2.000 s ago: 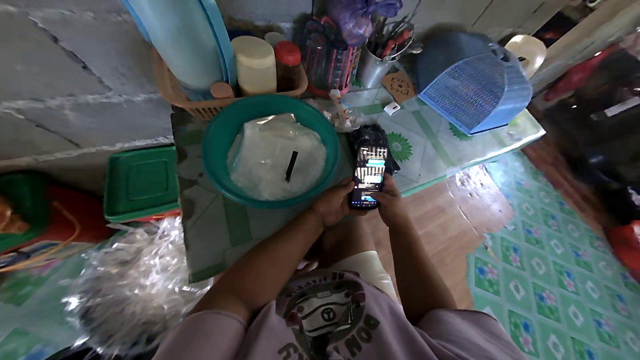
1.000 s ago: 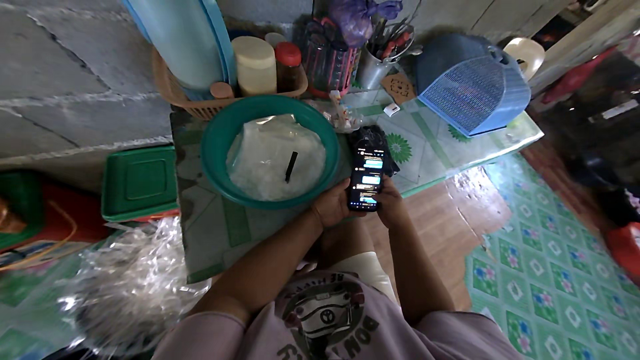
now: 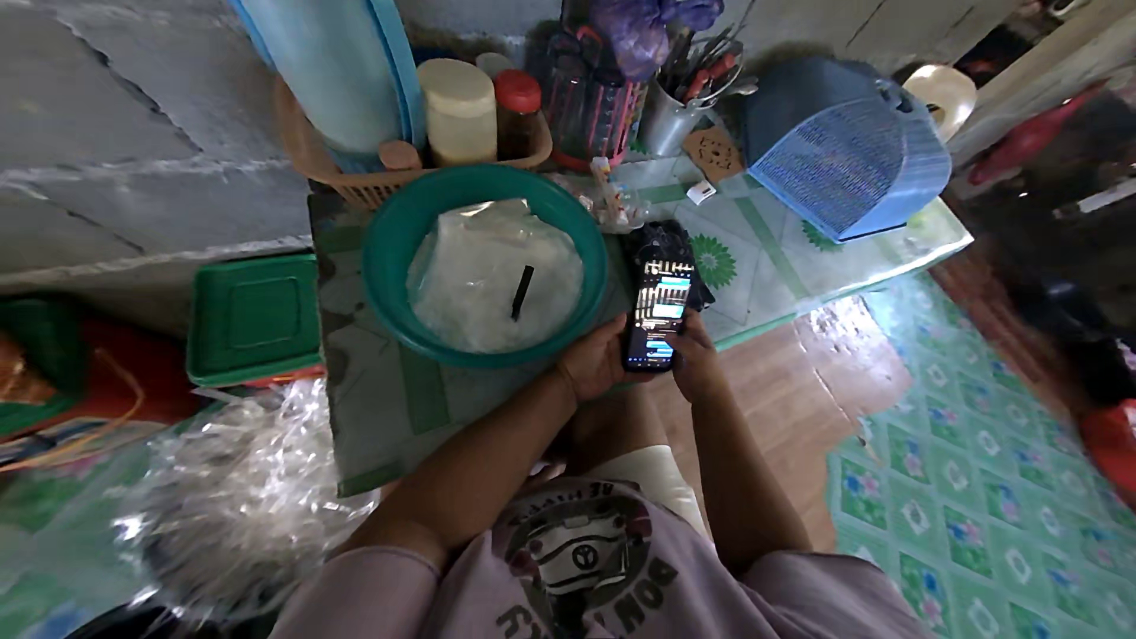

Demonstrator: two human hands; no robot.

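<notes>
A lit smartphone point(image 3: 658, 315) is held upright at the table's front edge, its screen facing me. My left hand point(image 3: 596, 359) grips its lower left side. My right hand point(image 3: 698, 359) is on its lower right side, the thumb at the screen. Behind the phone lies a crumpled black plastic bag point(image 3: 661, 238) on the table. Left of the phone stands a green plastic basin point(image 3: 379, 293), which holds clear plastic sheets or bags point(image 3: 470, 293) with a thin black strip point(image 3: 523, 293) on top.
Along the wall stand a brown basket point(image 3: 355, 185) with jars, a metal utensil holder point(image 3: 667, 122) and a blue mesh-sided plastic cover point(image 3: 843, 151). The table point(image 3: 754, 266) has a patterned covering. On the left are a green-lidded container point(image 3: 256, 319) and a heap of clear plastic point(image 3: 253, 497).
The display on the phone's screen has changed. Both hands stay around the phone in nearly the same place.
</notes>
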